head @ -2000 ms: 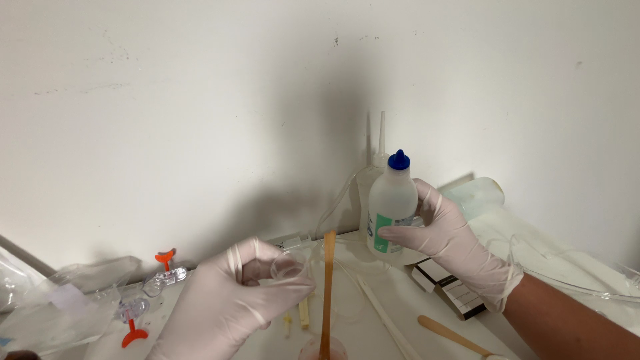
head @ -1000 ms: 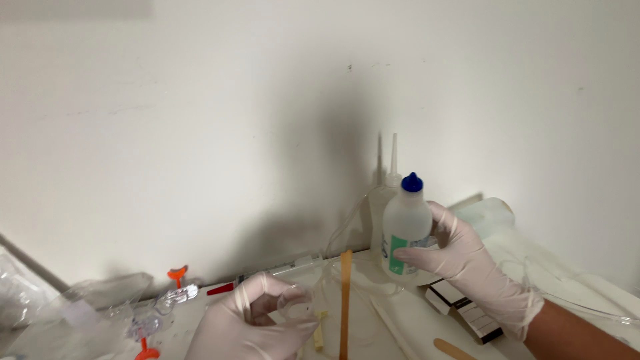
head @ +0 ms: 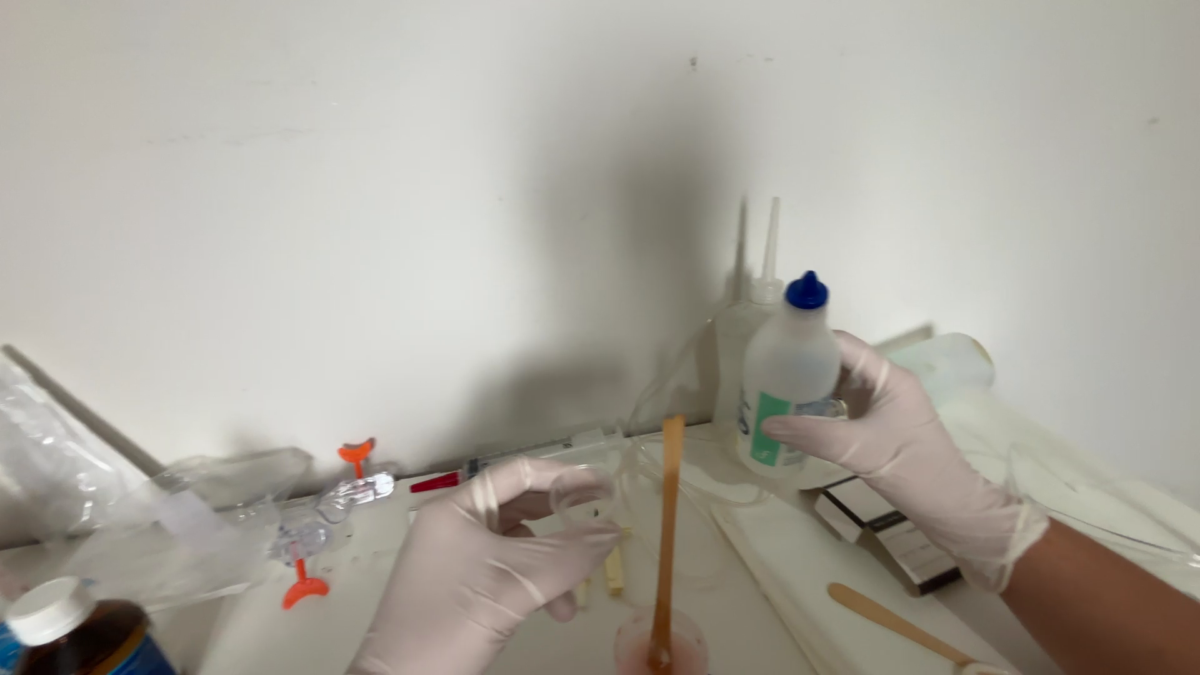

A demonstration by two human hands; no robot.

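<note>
My gloved right hand (head: 900,445) is closed around a translucent white plastic bottle (head: 792,375) with a blue pointed cap, and seems to hold a small glass vial (head: 823,409) against it. Between the thumb and fingers of my gloved left hand (head: 506,553) is a small clear plastic cup (head: 581,494). To the right of that hand, a wooden stick (head: 669,525) stands upright in a cup of pinkish material (head: 689,653) at the bottom edge. A second squeeze bottle with a long nozzle (head: 771,244) stands behind the held bottle.
An open black-and-white box (head: 886,534) and a wooden spatula (head: 895,621) lie at right. At left are clear plastic bags (head: 141,516), clear fittings with orange wing handles (head: 305,592), and a brown bottle with a white cap (head: 52,609). A syringe (head: 534,455) lies along the wall.
The view has shifted somewhat, bringing the brown bottle into sight at lower left. Both hands keep hold of the same cup and bottle.
</note>
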